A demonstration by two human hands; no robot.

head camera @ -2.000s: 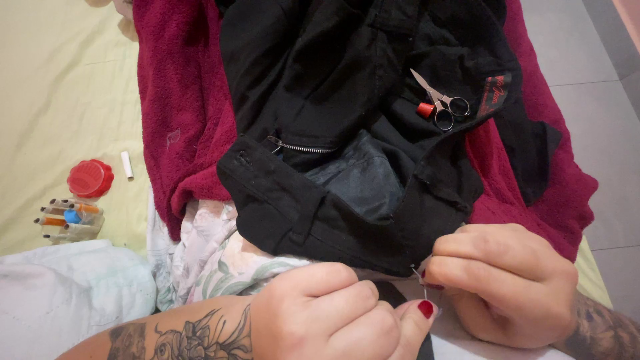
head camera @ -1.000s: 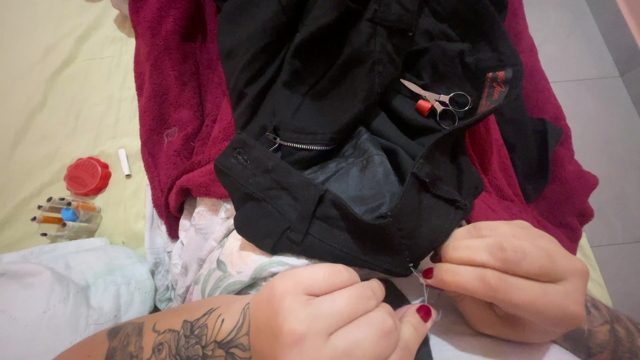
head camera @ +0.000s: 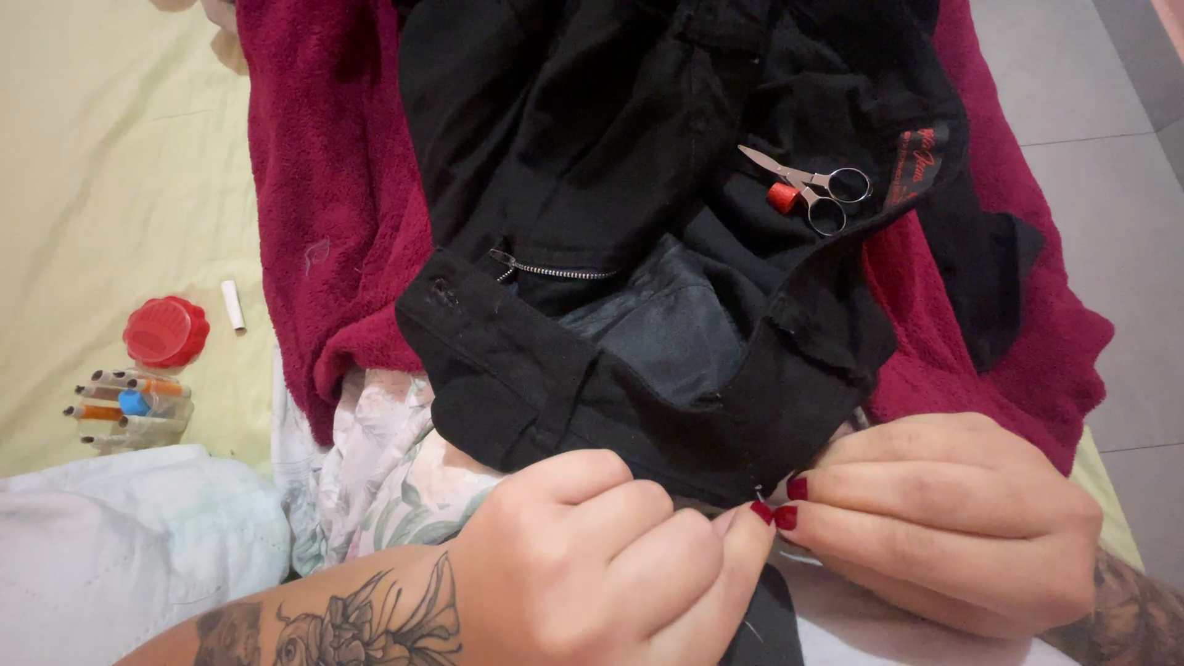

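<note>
Black trousers [head camera: 499, 388] lie across my lap, their waistband near my hands. At the waistband's near edge, my left hand [head camera: 610, 555] and my right hand [head camera: 943, 527] meet with their fingertips almost touching. A tiny metal tip, perhaps of a needle or pin [head camera: 759, 490], shows just above them. What lies between the fingertips is too small and hidden to name. Small folding scissors [head camera: 807, 180] rest on the trousers beside a red cap-like piece [head camera: 783, 196]. A metal zipper [head camera: 564, 272] shows near the waistband. Below my fingers hangs a black strip of fabric [head camera: 772, 620].
A dark red plush blanket [head camera: 324, 231] lies under the trousers. On the pale green sheet [head camera: 92, 203] at left are a red scalloped container [head camera: 166, 331], a small white stick [head camera: 233, 307] and several thread spools [head camera: 129, 407]. White cloth [head camera: 139, 527] lies nearer.
My fingertips have come closer together at the waistband edge; in the earlier frames they were farther apart, with a thin pale thread or needle between them.
</note>
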